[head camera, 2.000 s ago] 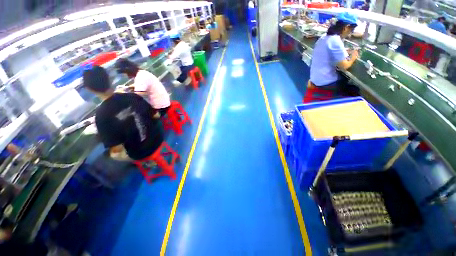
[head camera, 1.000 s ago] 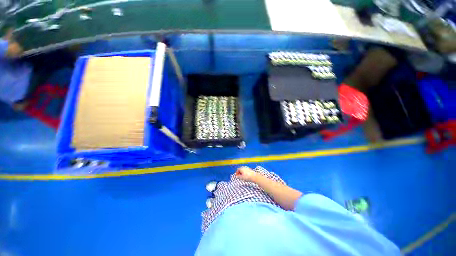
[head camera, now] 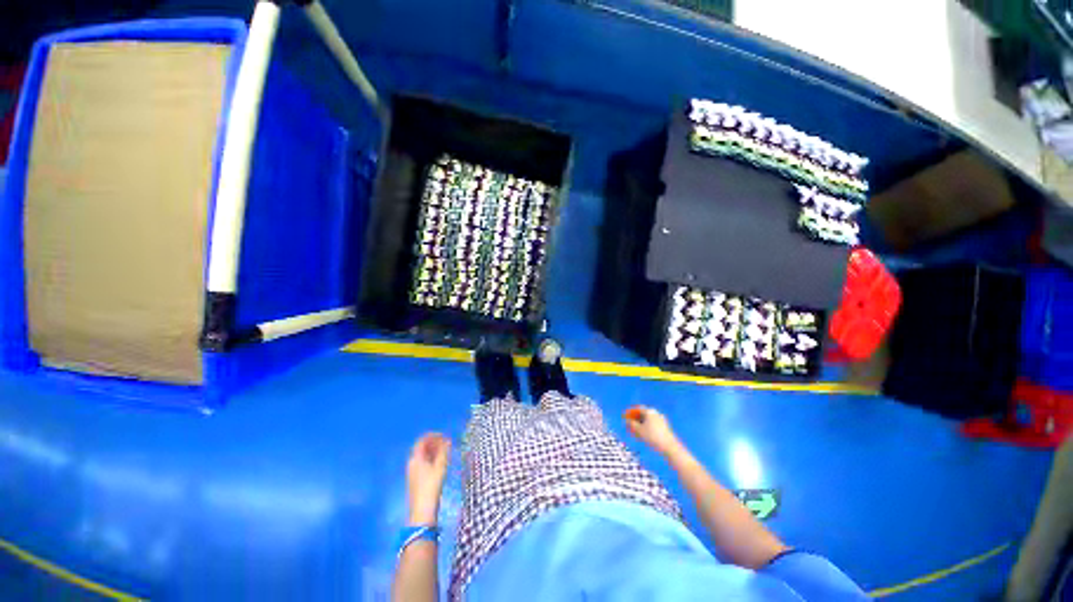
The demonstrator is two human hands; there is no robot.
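Observation:
A black bin (head camera: 394,235) stands on the floor straight ahead, with dense striped rows of small white and dark assemblies (head camera: 485,241) in it. To its right, a black divider sheet (head camera: 741,229) lies over another black bin (head camera: 630,247), with assemblies in rows on its far end and more rows below its near edge. My left hand (head camera: 430,453) hangs low at my side, with a blue wristband; its finger state is unclear. My right hand (head camera: 646,422) hangs at the other side, fingers curled, with an orange patch at the fingertips. Neither hand touches the bins.
A blue crate (head camera: 141,392) with a brown cardboard top stands at left beside a pale-railed frame (head camera: 241,165). A red stool (head camera: 865,306) and a dark bin (head camera: 955,335) are at right. The bench with a white board (head camera: 865,53) runs along the top right. A yellow line crosses the floor.
The view has turned from the aisle to the bins and moved closer to them. My left hand has come into view, and my right hand has moved away from the front of my body.

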